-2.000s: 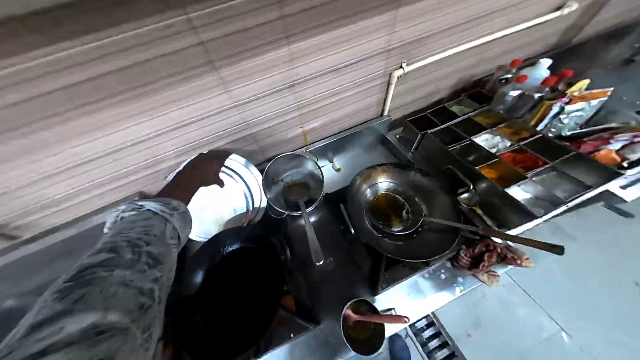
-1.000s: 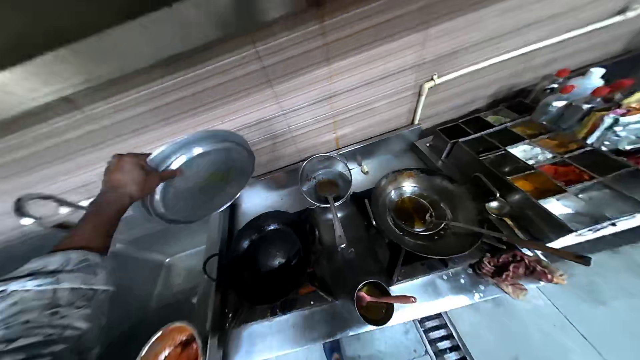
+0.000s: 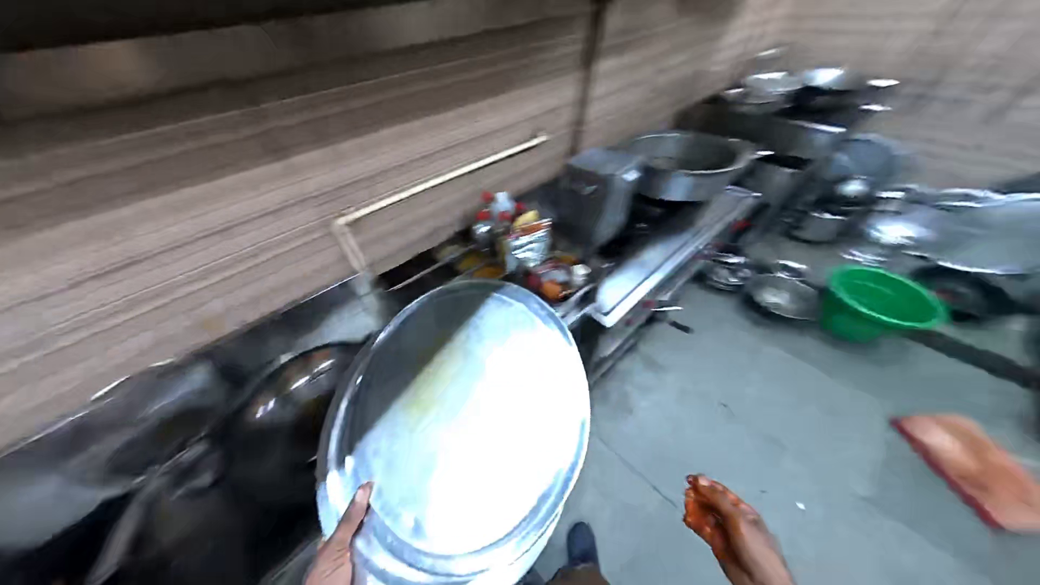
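A large round metal plate point(image 3: 471, 422), seemingly stacked on another, is tilted up at the lower middle of the view. At its lower left rim is my left hand point(image 3: 343, 540), gripping it with the thumb on the face. My right hand point(image 3: 731, 524) is over the floor to the right of the plate, with orange-red residue on its fingers, touching nothing. Whether its fingers are apart is blurred. Behind the plate, at left, a dark wok point(image 3: 284, 406) sits on the stove, partly hidden.
Bottles with red caps point(image 3: 485, 218) and packets stand beyond the plate. A wide metal pot point(image 3: 686, 162) sits farther along the counter. On the floor are a green plastic tub point(image 3: 881, 301), metal bowls point(image 3: 782, 294) and a reddish flat object point(image 3: 971, 471).
The view has swung far to the right. My left hand has carried the metal plate from beside the stove to in front of me. My right hand has come into view.
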